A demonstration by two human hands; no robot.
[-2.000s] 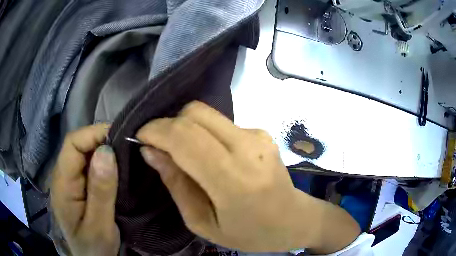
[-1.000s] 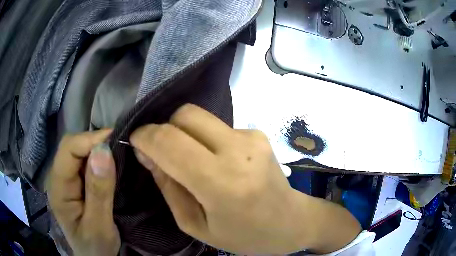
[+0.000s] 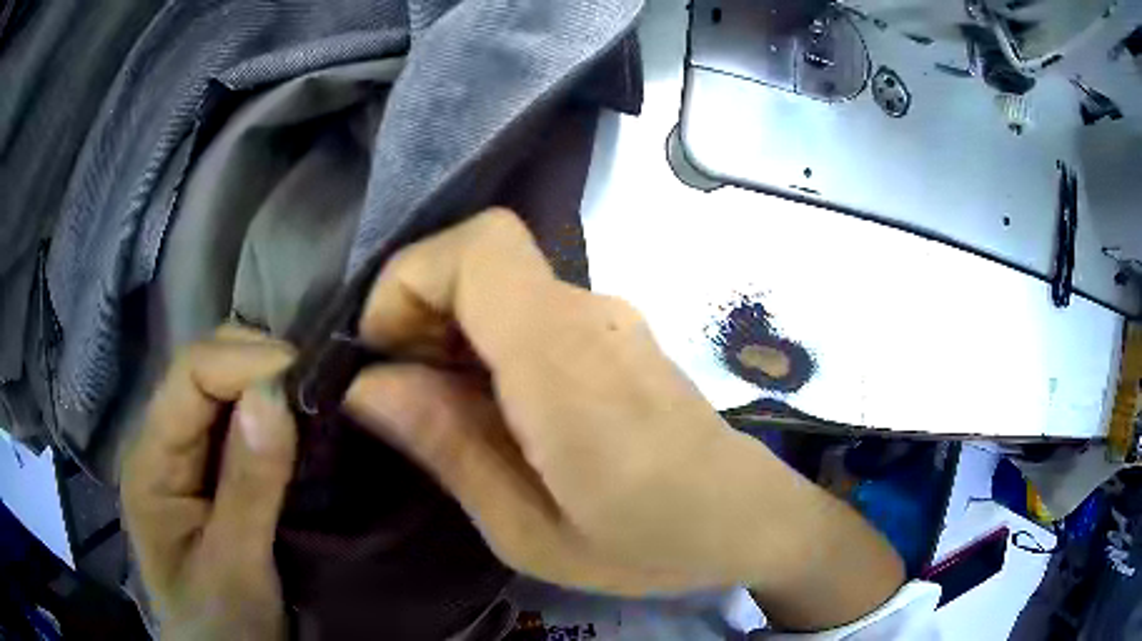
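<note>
The grey ribbed garment lies in folds from the upper left to the middle, with a plain grey lining and a dark brown reverse side. My left hand pinches the dark seam edge between thumb and index finger. My right hand is just right of it, with its thumb and index finger spread at the seam. A tiny glint shows at the seam between the hands; I cannot tell whether my right fingers touch it or the cloth.
The sewing machine bed is at the upper right, with a slim black tool on it. The white table has a worn brown patch. A blue object and a dark, red-edged phone are at the lower right.
The thin metal glint that stuck out from my right fingertips is now barely visible at the seam. My right thumb and index finger have spread apart, and the knuckles have risen.
</note>
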